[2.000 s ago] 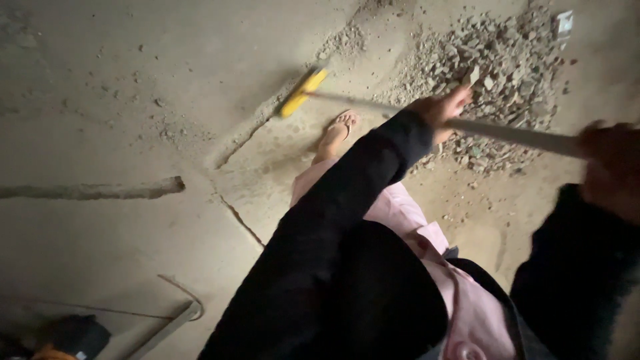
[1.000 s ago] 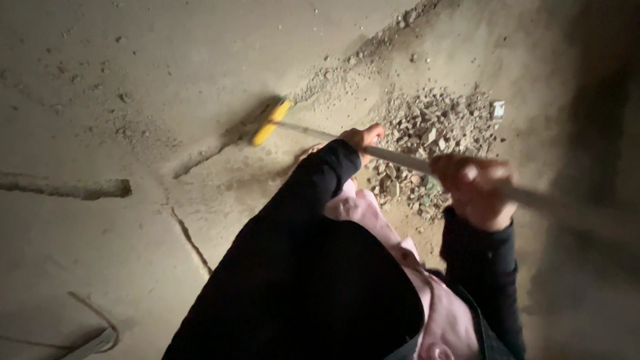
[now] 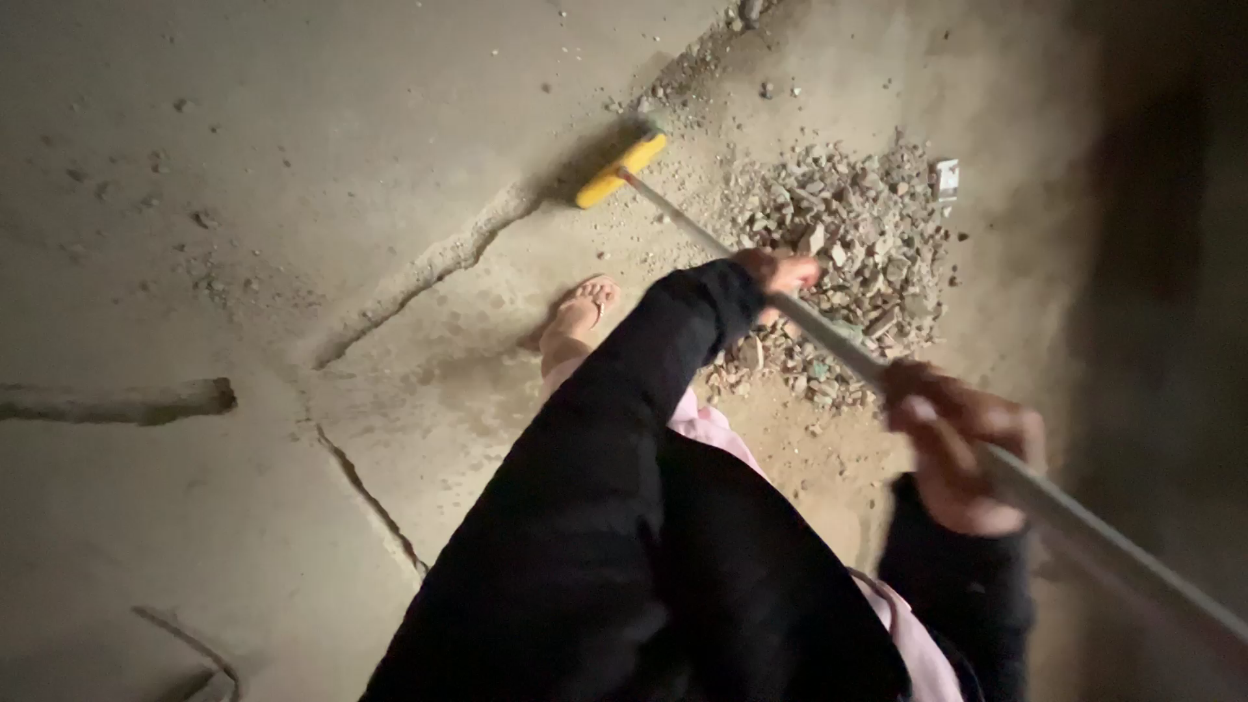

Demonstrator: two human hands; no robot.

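A push broom with a yellow head (image 3: pixel 624 170) rests on the concrete floor, at the end of a rough groove. Its long pale handle (image 3: pixel 838 343) runs down to the right, out of view. My left hand (image 3: pixel 777 278) is closed around the handle partway along, in front of the rubble heap. Higher on the handle, nearer the camera, my right hand (image 3: pixel 960 444) grips it; this hand is slightly blurred. The bristles are mostly hidden in shadow behind the yellow head.
A heap of broken rubble (image 3: pixel 882 234) lies right of the broom head, with a small white piece (image 3: pixel 947 181) at its edge. Grooves (image 3: pixel 429 278) and a wider channel (image 3: pixel 117 402) cut the floor. A sandaled foot (image 3: pixel 585 304) stands below the broom head.
The view has shifted. Both hands have stayed on the handle, and the broom head has moved up the line of the groove, nearer the loose debris at its upper end.
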